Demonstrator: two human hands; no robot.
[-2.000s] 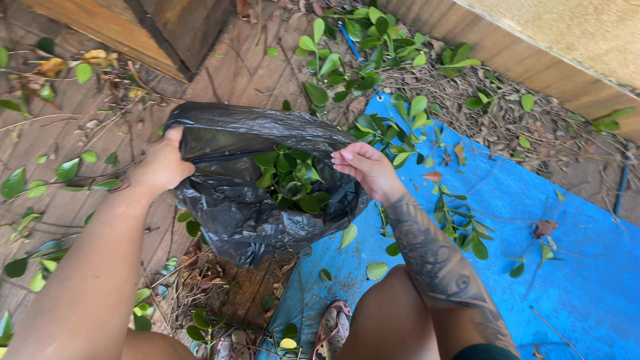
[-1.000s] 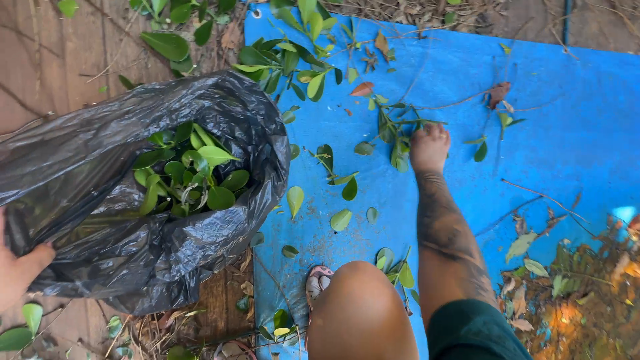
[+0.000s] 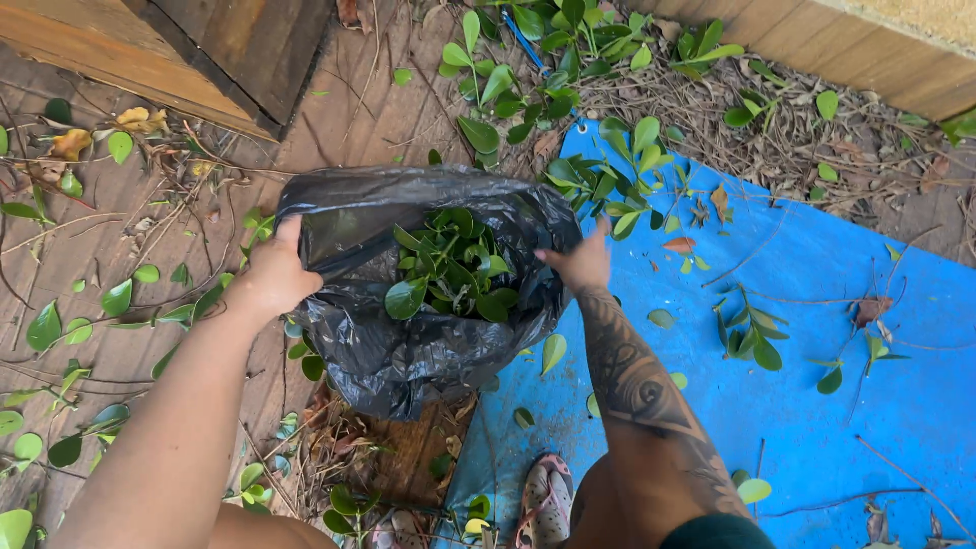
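A black plastic bag [image 3: 435,351] lies open-mouthed in the middle of the view, with green leafy cuttings [image 3: 454,267] inside it. My left hand [image 3: 278,274] grips the bag's left rim, the thumb over the edge. At the opposite rim is my right hand [image 3: 581,259], thumb on the bag's edge; its other fingers are blurred and partly hidden, so its hold is unclear. To the right of the bag, a blue tarp [image 3: 640,419] carries a leafy sprig [image 3: 751,335], loose leaves and thin twigs.
Wooden deck boards [image 3: 366,91] bear scattered leaves and stems. A wooden box-like structure [image 3: 229,53] stands at the upper left. Leafy cuttings [image 3: 534,76] and dry litter [image 3: 732,137] lie along a wooden edge [image 3: 862,53] at the top right. My sandalled foot [image 3: 547,499] rests on the tarp.
My right hand has moved from a sprig on the tarp back to the bag's right rim. The view has swung left, and the bag now sits upright between both hands.
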